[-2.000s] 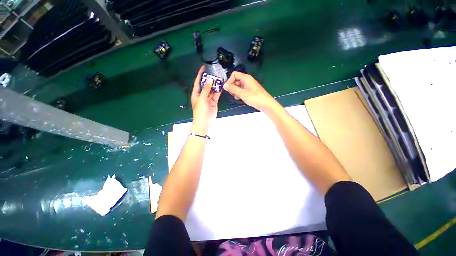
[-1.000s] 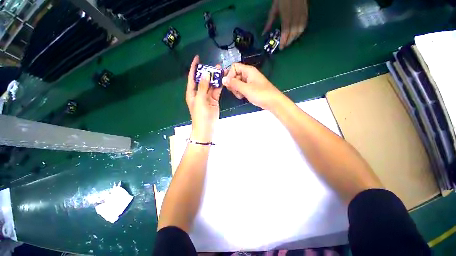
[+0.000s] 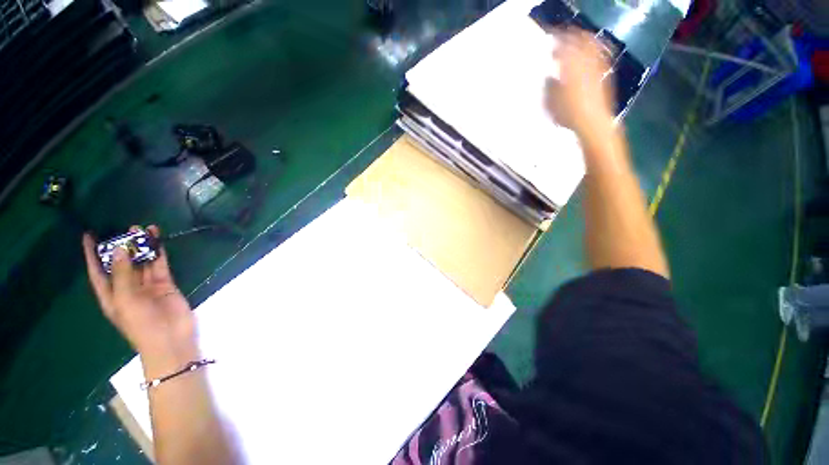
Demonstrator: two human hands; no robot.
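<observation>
My left hand holds a small electronic unit at its fingertips, speckled white-silver face up, beyond the far left part of the white work sheet. A thin black cord runs right from the unit over the green bench. My right hand is blurred, at the far end of the white-topped tray stack, beside black covers. Whether its fingers touch or hold a cover cannot be told.
A tan cardboard sheet lies between work sheet and stack. On the green bench are a dark unit with cable and another unit at far left. A blue crate-like object stands beyond the yellow floor line at right.
The view has swung right. My right hand has left the unit and moved to the tray stack. My left hand still holds the unit. The other person's hand is out of view.
</observation>
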